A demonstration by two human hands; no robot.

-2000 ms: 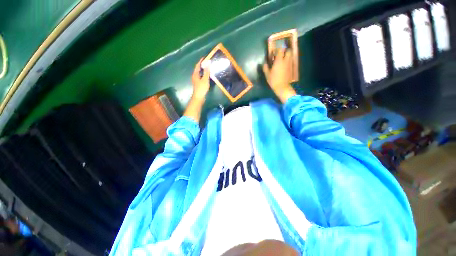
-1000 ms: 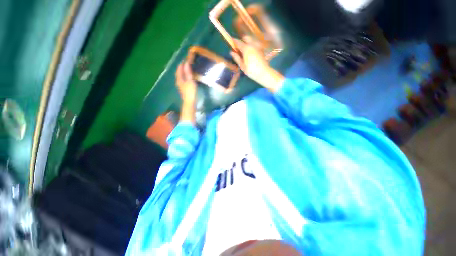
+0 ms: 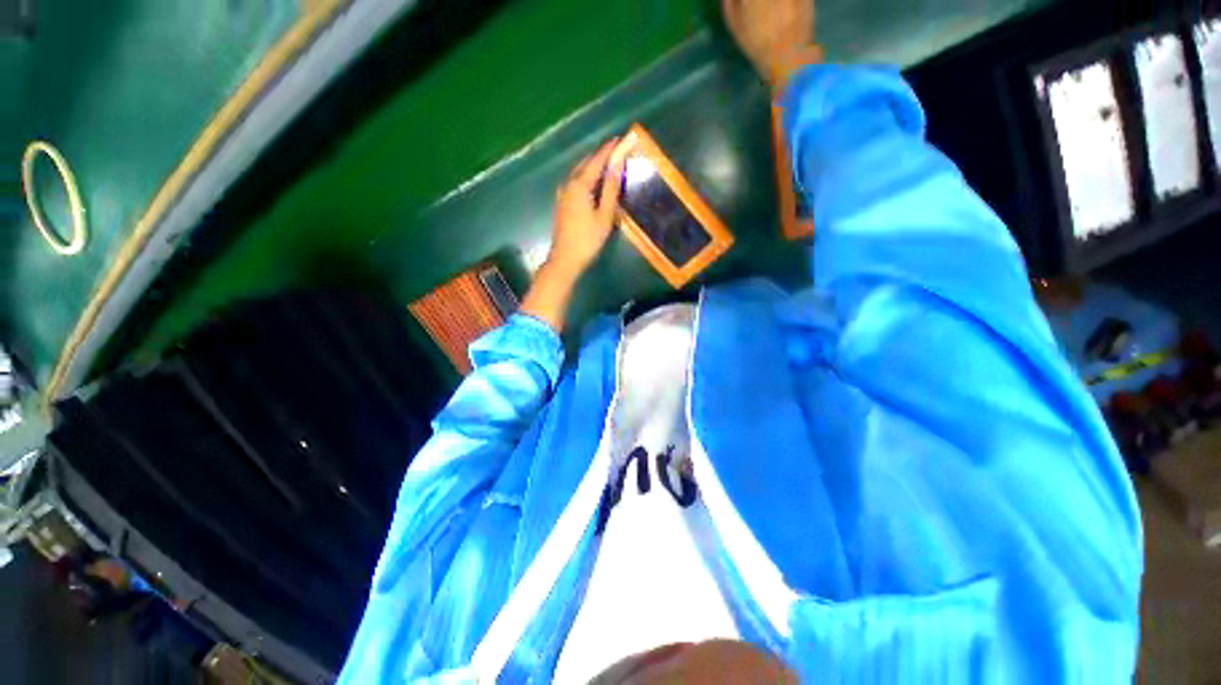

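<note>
A frame jig [image 3: 718, 236] with a glossy black panel [image 3: 666, 214] in it lies tilted on the green bench in front of me. My left hand [image 3: 587, 214] holds its upper left edge. My right hand [image 3: 773, 30] is stretched far forward at the top edge of the picture, with its fingers cut off, so its grip is hidden. A second orange frame [image 3: 795, 218] lies partly hidden under my right sleeve.
A stack of jigs [image 3: 463, 316] with a dark window on top stands at the left. Black cloth [image 3: 268, 462] hangs at the lower left. A black compartment tray [image 3: 1063, 244] with white-faced panels is at the right. Floor stacks [image 3: 1162, 402] show beyond my right sleeve.
My right hand has moved forward from the right-hand frame; the empty frame it lifted is no longer seen in it. My left hand stays on its jig. The view has turned.
</note>
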